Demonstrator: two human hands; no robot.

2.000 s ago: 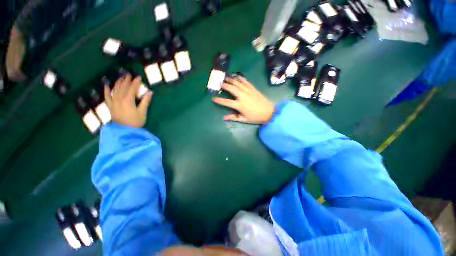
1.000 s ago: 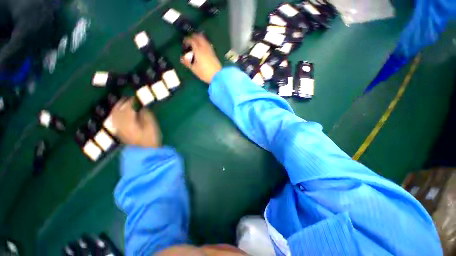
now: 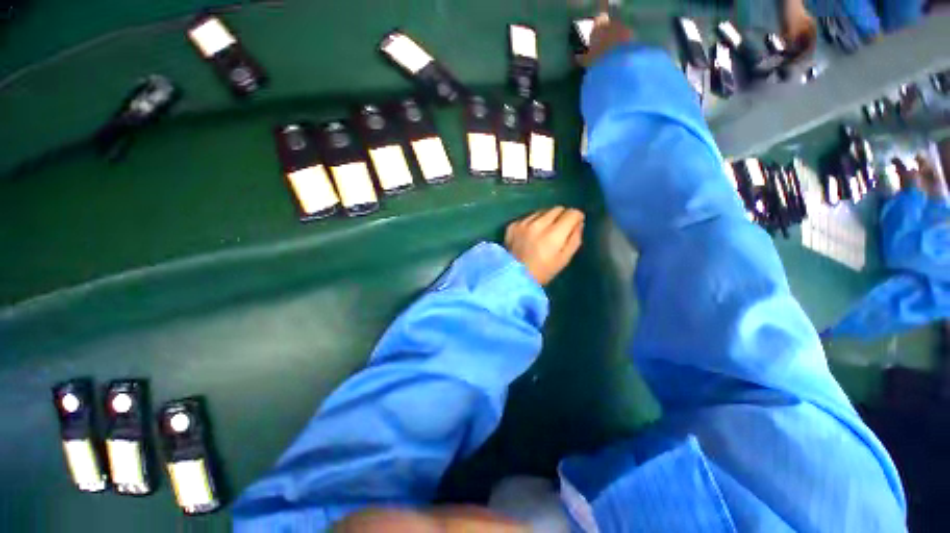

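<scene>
Narrow black handheld units with pale rectangles lie on the green bench. Four stand side by side, one of them here [image 3: 346, 170], and three more form a group to their right [image 3: 511, 146]. My right hand [image 3: 608, 37] is stretched to the far side, small and blurred, with its fingers on a black unit [image 3: 584, 34]; part of that unit is hidden. My left hand [image 3: 546, 244] rests loosely curled just nearer than the group of three. Its palm side is hidden, and nothing shows in its fingers.
Loose units lie farther off [image 3: 226, 54], and three more units with white discs lie at the near left [image 3: 127, 437]. A pale grey bar [image 3: 823, 89] crosses the right side. Beyond it are more units and a neighbour's blue sleeve [image 3: 917, 231]. Another person's hand shows at the top right.
The view has swung left, showing more of the left bench. My left hand has left the row of units and is now curled near my right sleeve. My right arm still reaches far out.
</scene>
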